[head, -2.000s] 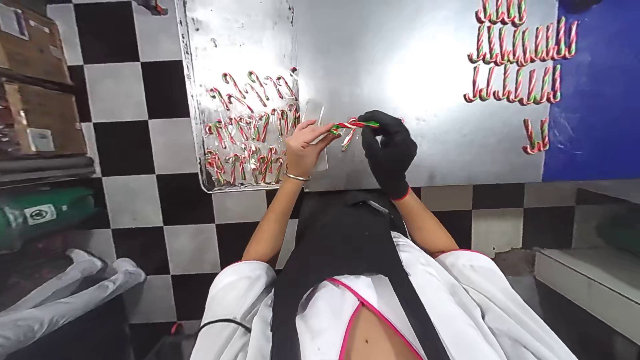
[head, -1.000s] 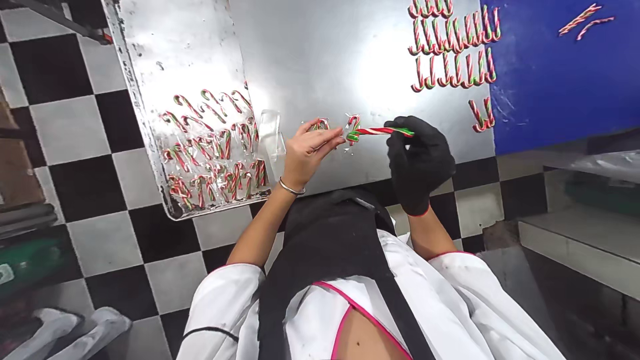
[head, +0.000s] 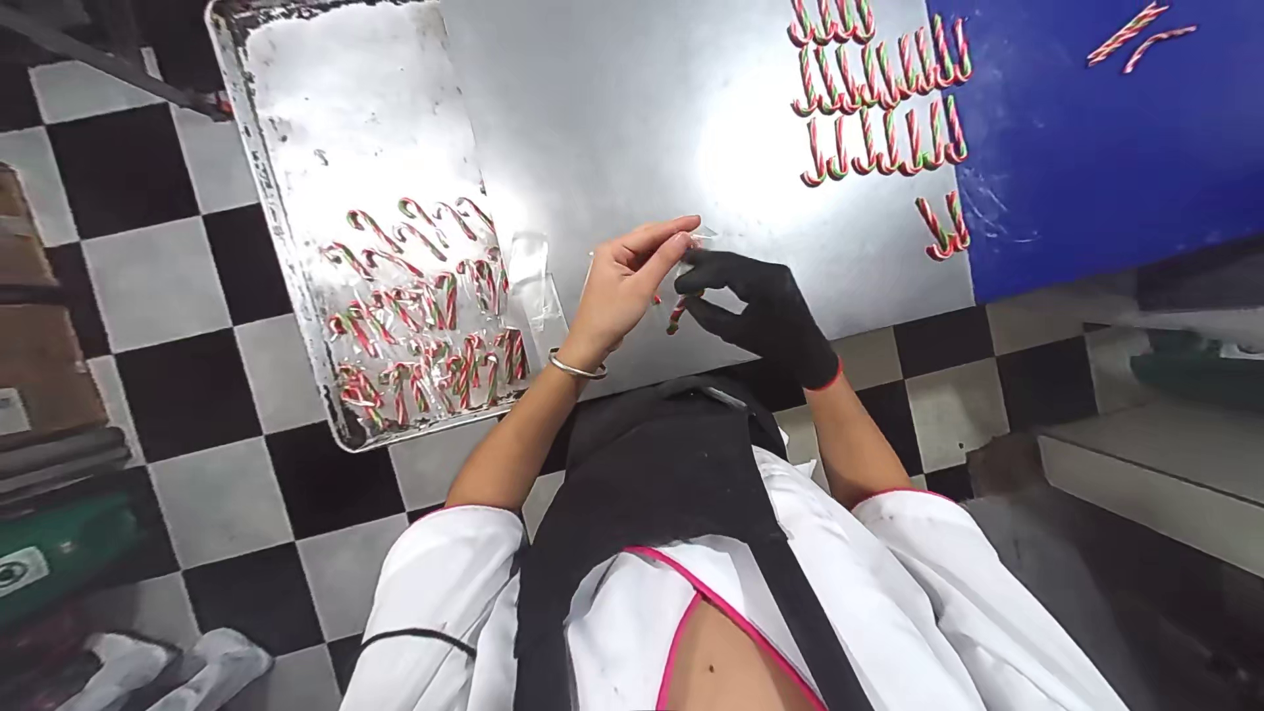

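Note:
My bare left hand (head: 624,286), with a bangle at the wrist, pinches a piece of clear plastic wrap (head: 701,235) between thumb and fingertips. Close on its right is my right hand (head: 755,306) in a black glove, its fingers curled at a red, white and green candy cane (head: 676,316) that points down below them. The fingers partly hide the cane and the wrap. Wrapped candy canes (head: 449,301) lie in the lower part of a metal sheet tray (head: 341,434) on the left. Unwrapped candy canes (head: 879,79) stand in rows at the upper right, with a separate pair (head: 943,227) below.
Clear plastic sleeves (head: 530,281) lie beside the tray on the metal table (head: 592,118). Two candy pieces (head: 1126,35) rest on a blue mat (head: 1106,148) at the right. Below the table's front edge is a checkered floor (head: 188,375), with a pale ledge (head: 1155,474) at the lower right.
The candy cane, held out sideways between my hands a second ago, now points down at my gloved fingers. My hands have come closer together. The view has shifted.

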